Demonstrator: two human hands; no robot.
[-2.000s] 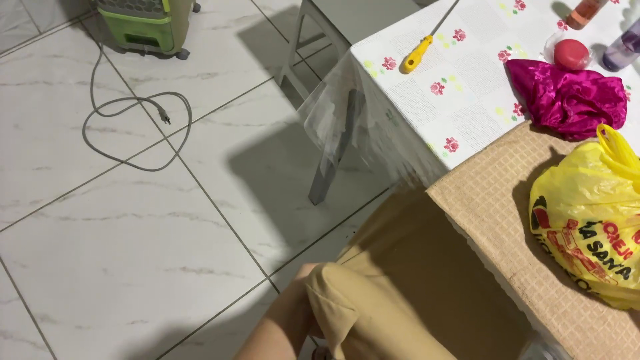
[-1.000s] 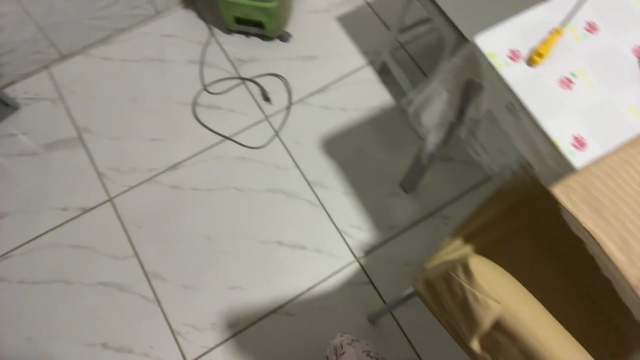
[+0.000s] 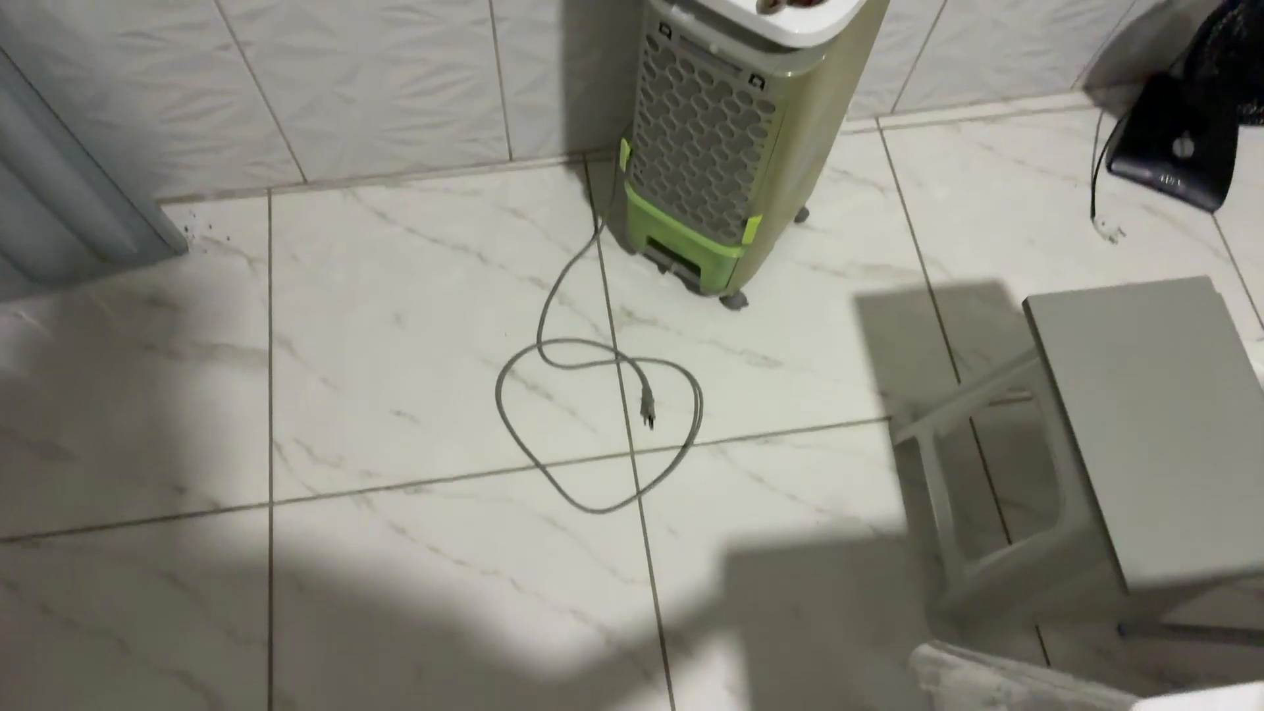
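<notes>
Neither my left hand nor my right hand shows in the head view now, so what they hold or touch is hidden. Nearest the middle of the view, a grey power cord lies in loose loops on the tiled floor. Its plug rests inside the loop. From there the cord runs up to a green and grey portable air cooler on casters, which stands by the wall with a white surface on top.
A grey stool stands at the right, beside a corner of a plastic-covered table at the bottom right. A black device with a cord lies near the wall at the upper right. A grey-blue panel is at the left.
The view has swung toward the wall and floor. The arm and tan cloth seen low in the oldest frame, and the table items, are out of view.
</notes>
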